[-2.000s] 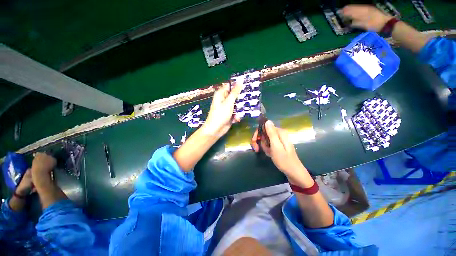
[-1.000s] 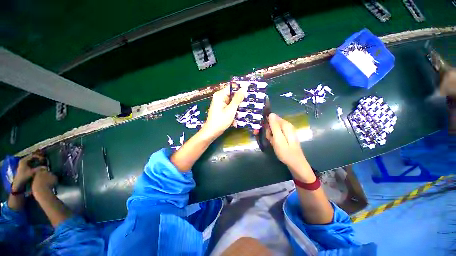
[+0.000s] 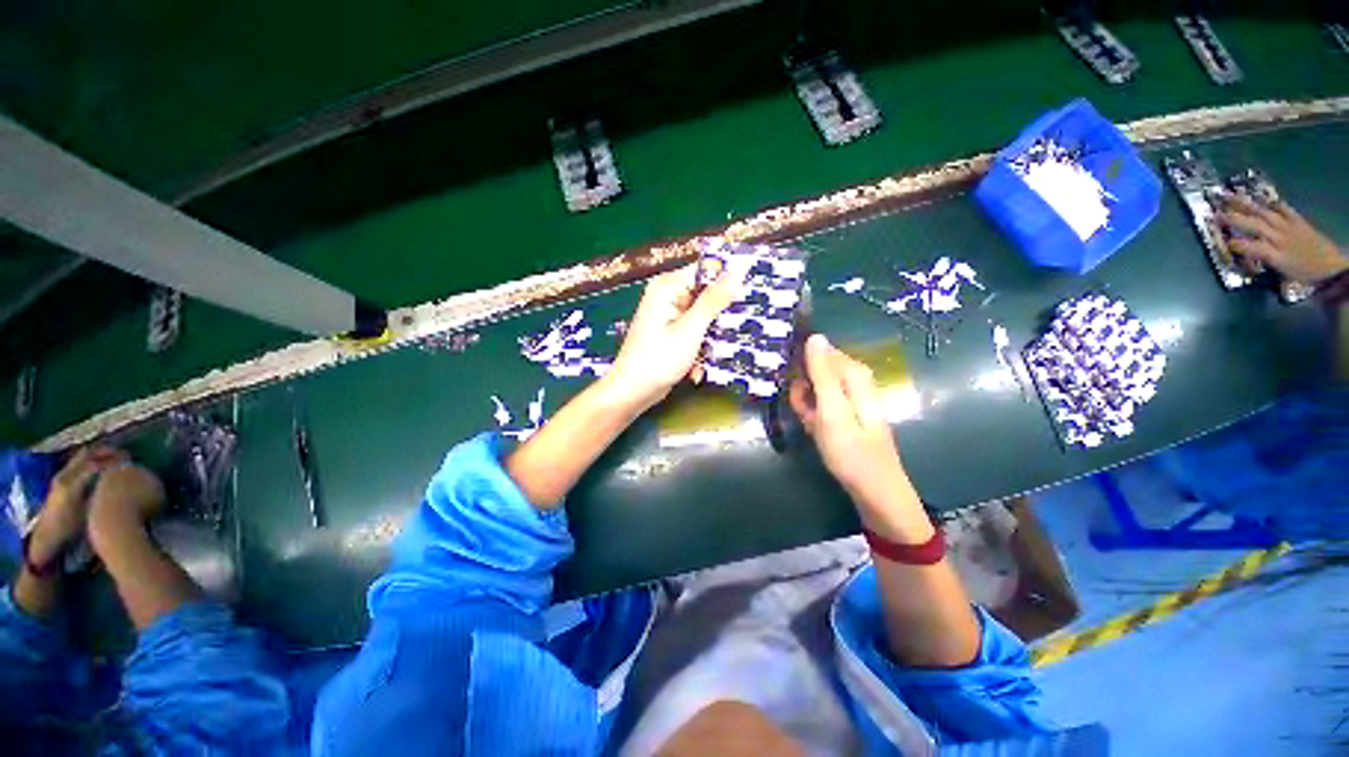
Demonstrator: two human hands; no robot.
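Note:
A small-part sheet (image 3: 758, 323) in repeated black-and-white rows is held up over the bench near the conveyor edge. My left hand (image 3: 661, 337) grips it by its left side, thumb on top. My right hand (image 3: 846, 411) is just below its lower right corner, fingers curled around a dark slim hand tool (image 3: 775, 423), which is blurred and partly hidden. Whether the tool touches the sheet I cannot tell. Stacked small parts (image 3: 1095, 370) lie at right. Loose white tabs (image 3: 935, 284) lie between the sheet and the stack, with more loose white tabs (image 3: 562, 343) left of my left hand.
A blue parts bin (image 3: 1127, 222) full of white pieces stands by the worn conveyor edge. Units (image 3: 586, 164) lie on the green conveyor. Yellow tape (image 3: 703, 419) is on the bench. A thin dark stick (image 3: 306, 470) lies left. Other people's hands are at far left and far right.
The sheet stays in my left hand, slightly shifted and tilted. The conveyor units have moved left. The hand at far right now rests on a unit on the bench, off the conveyor.

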